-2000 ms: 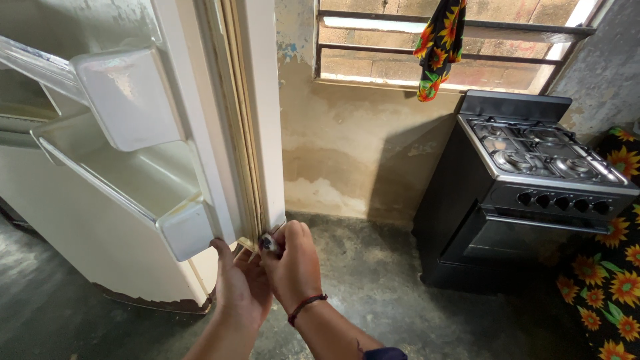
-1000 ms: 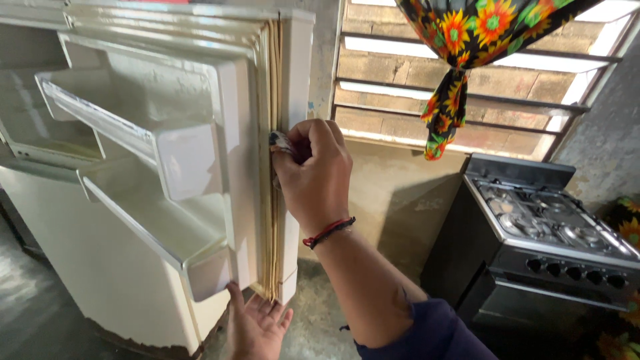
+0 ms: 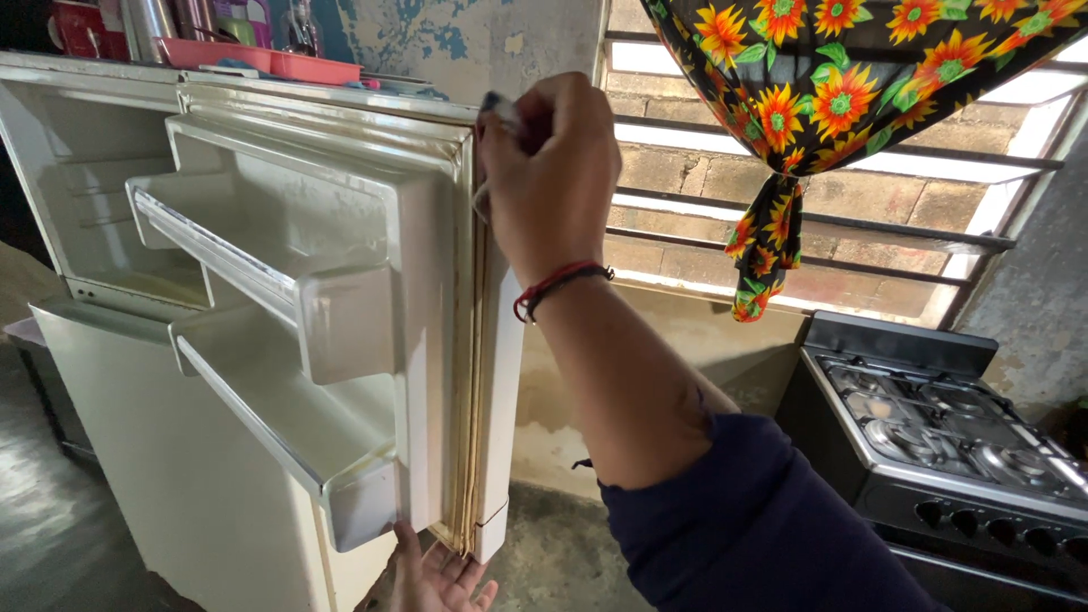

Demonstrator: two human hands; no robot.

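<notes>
The upper door of a white refrigerator stands open, its shelves facing me and a stained rubber gasket along its edge. My right hand pinches a small greyish cloth at the upper end of the door's outer edge; the fingers hide part of the cloth. A dark red and black bracelet is on that wrist. Beneath the door's lower corner is my left hand, palm up, its thumb against the lower door shelf and its fingers under the door's bottom edge.
Red trays and several cups stand on the refrigerator top. At the right is a black gas stove with glass or metal burner parts. A sunflower curtain, knotted, hangs before the barred window. Concrete floor lies below the door.
My right hand has moved up along the door edge with the cloth, from the bottom corner to near the top. The left hand stays at the lower corner. The view has tilted upward.
</notes>
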